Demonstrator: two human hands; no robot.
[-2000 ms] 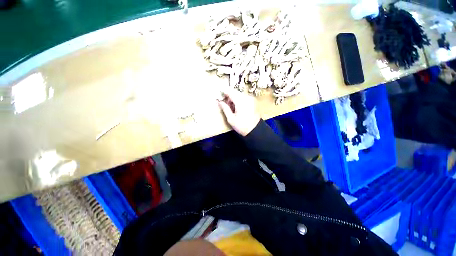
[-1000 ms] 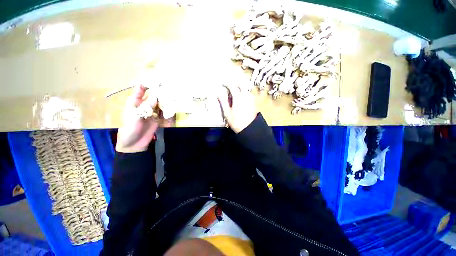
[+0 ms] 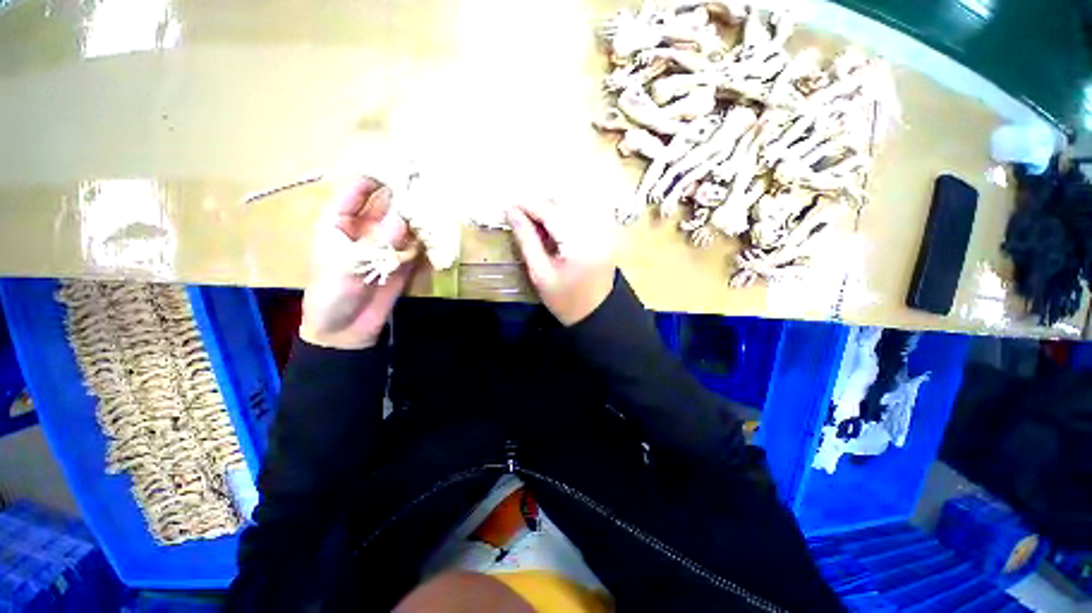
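Note:
My left hand [image 3: 355,269] is over the bench edge at centre left, its fingers curled around a tan toy arm [image 3: 386,261] whose small spread fingers stick out at the palm. My right hand [image 3: 557,258] is to its right, thumb and forefinger close together; glare hides whether something is between them. A small rectangular marking or jig [image 3: 493,278] with fine lines lies on the bench edge between the hands. A loose heap of tan toy arms [image 3: 730,132] lies to the right of my right hand.
A blue tote [image 3: 222,359] with rows of tan parts is below left. A thin stick [image 3: 284,189] lies left of my hands. Right are a black phone [image 3: 944,246], black parts [image 3: 1048,246] and a blue tote [image 3: 790,389] holding white and black pieces. The green belt [image 3: 1006,60] runs behind.
My left hand, absent two seconds ago, came in with a tan part and is now turned more palm-up, the part's fingers showing. The view has shifted, so the heap and phone appear farther right.

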